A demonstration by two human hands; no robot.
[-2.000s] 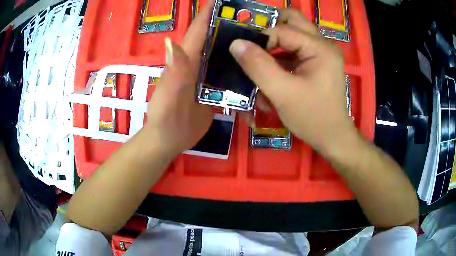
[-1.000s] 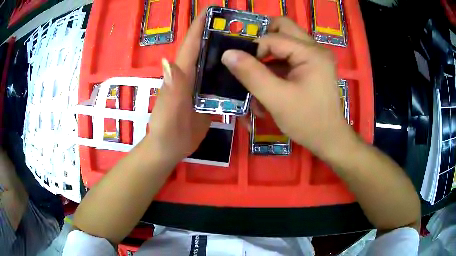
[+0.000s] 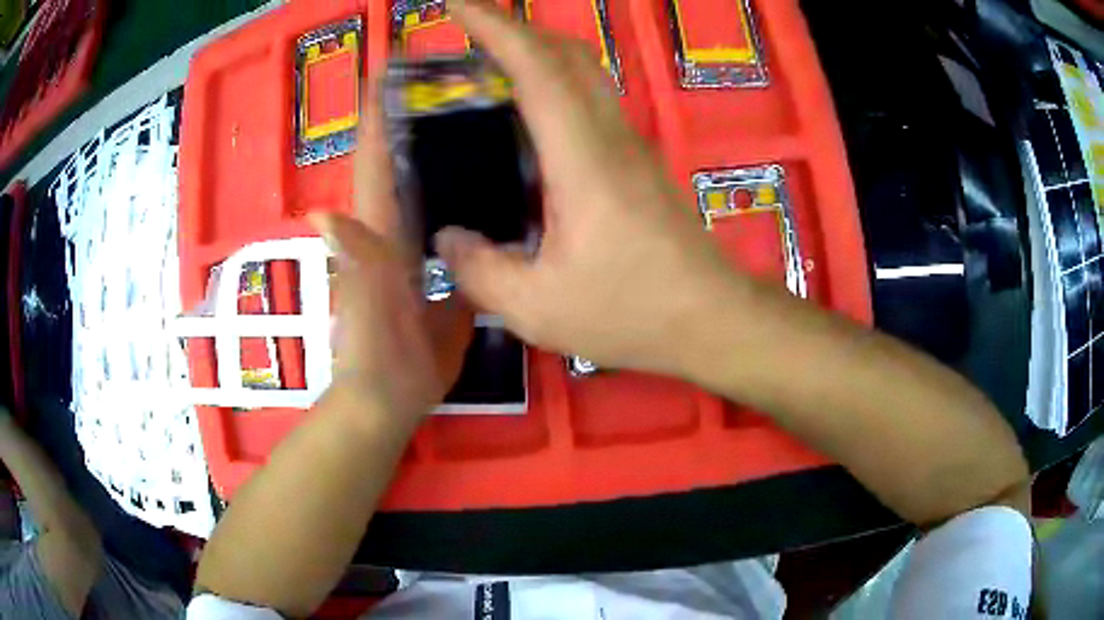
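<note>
Both hands hold one blurred phone frame point(image 3: 418, 91) upright above the red tray point(image 3: 678, 412). A black pad point(image 3: 470, 176) fills its window, with yellow squares above it. My left hand point(image 3: 394, 297) grips the frame's left side from behind. My right hand point(image 3: 605, 230) spans its right side, fingers at the top right and thumb near the lower edge. The die-cut pad sheet point(image 3: 317, 321) lies on the tray, its left part an empty white lattice; one black rectangle point(image 3: 490, 363) shows under my hands, the rest hidden.
Several frames lie in tray pockets, one at right point(image 3: 753, 218). A white lattice heap point(image 3: 133, 327) is at left. Dark glossy film point(image 3: 926, 230) lies at right, beside black-gridded sheets point(image 3: 1056, 291). Another person's arm point(image 3: 42, 484) shows at lower left.
The held frame has moved left and slightly down. My right hand has shifted left, from thumb on the pad's middle to spanning the frame. The tray appears shifted and tilted in view.
</note>
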